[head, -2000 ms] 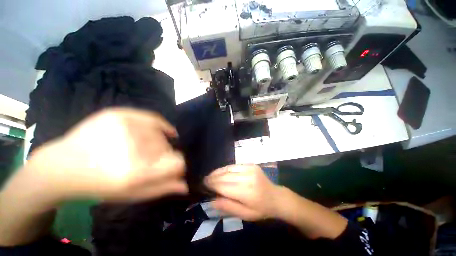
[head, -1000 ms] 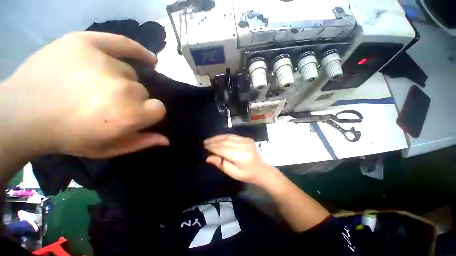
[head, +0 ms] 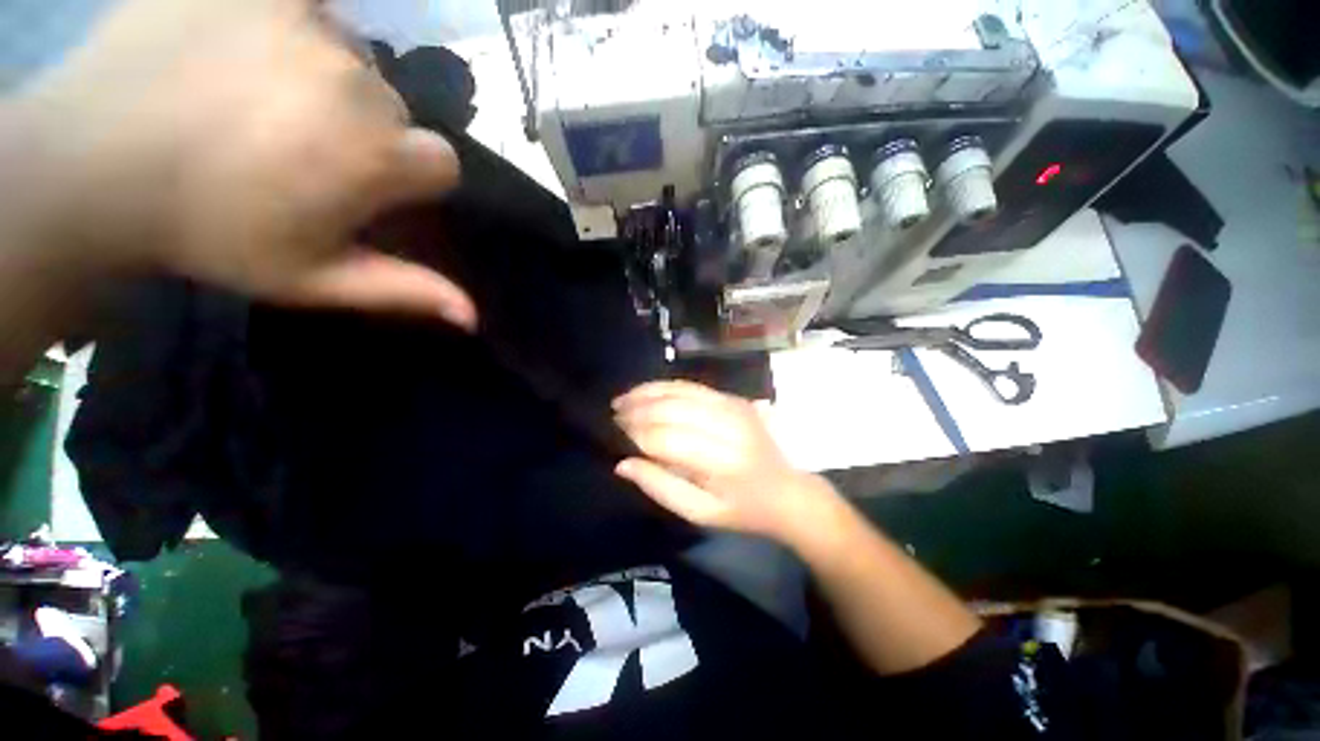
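Note:
A black garment piece [head: 507, 333] lies left of the needle area [head: 654, 275] of the white overlock machine [head: 623, 87] and hangs toward me. My left hand [head: 275, 174], large and blurred at the upper left, pinches the cloth with thumb and fingers. My right hand [head: 709, 456] is just in front of the needle area and holds the cloth's edge between thumb and fingers. A straight fold runs between the two hands. The cloth's contact with the presser foot is too dark to tell.
Dark shears [head: 963, 345] lie on the white table [head: 1013, 398] right of the machine. A dark smartphone [head: 1187, 319] and a black fabric scrap [head: 1162, 200] lie farther right. A black garment pile [head: 145, 420] is at left. An open box [head: 1223, 651] stands at the lower right.
My left hand has moved up and left from low beside the machine, drawing the cloth out. My right hand has moved up and slightly right, nearer the needle area. The shirt print is more exposed.

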